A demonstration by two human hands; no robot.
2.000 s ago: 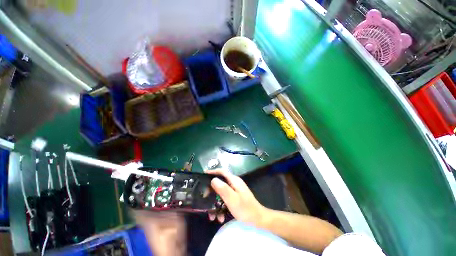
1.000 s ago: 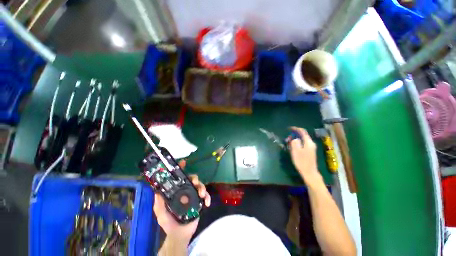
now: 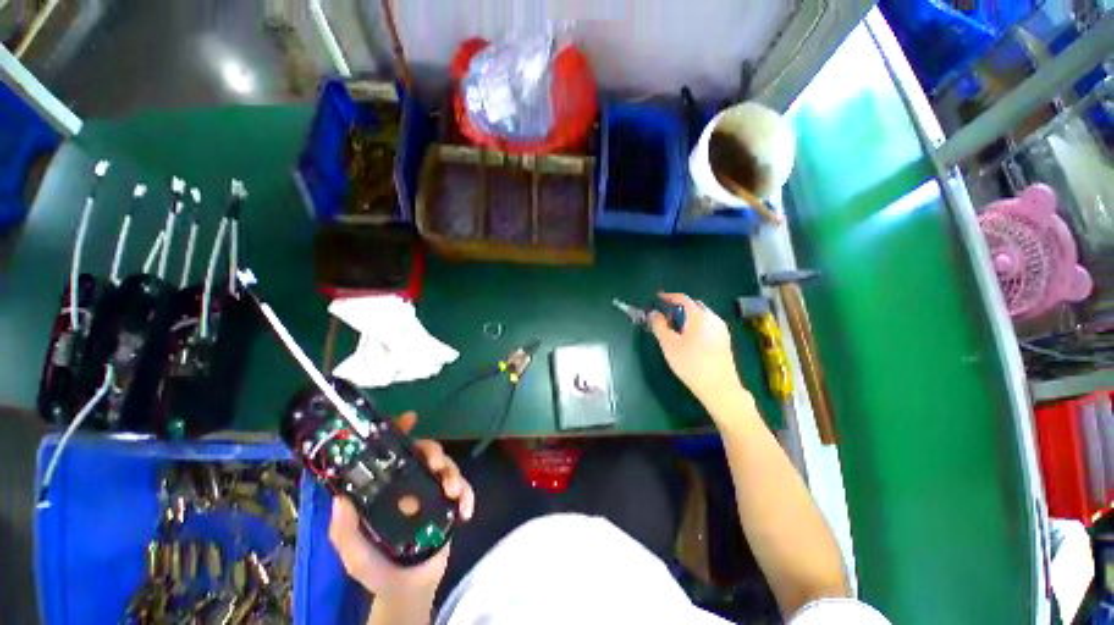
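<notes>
My left hand point(image 3: 378, 564) holds a black lock panel housing point(image 3: 397, 503) by its lower end, open back up, showing green and red electronics. A white connector cable point(image 3: 293, 347) trails from it to the upper left. My right hand point(image 3: 699, 354) is closed around the dark blue handles of small pliers point(image 3: 635, 314), silver tips pointing left, low over the bench. Black-and-yellow pliers point(image 3: 518, 363) lie open on the bench. A small ring point(image 3: 492, 330) lies above them. A silver-white block point(image 3: 584, 387) with a small curved piece on it sits between the hands.
Several black housings point(image 3: 202, 354) with cables stand at left. A blue crate point(image 3: 312, 537) of metal pieces is at front left. White cloth point(image 3: 389, 342), parts bins point(image 3: 640, 165), a divided tray point(image 3: 505, 253) and grease bucket point(image 3: 742, 156) are farther back. A yellow-handled tool point(image 3: 771, 354) lies right.
The housing moved from in front of me to the left, now held in my left hand. My right hand let go of it and reached to the bench, where it took hold of the blue-handled pliers.
</notes>
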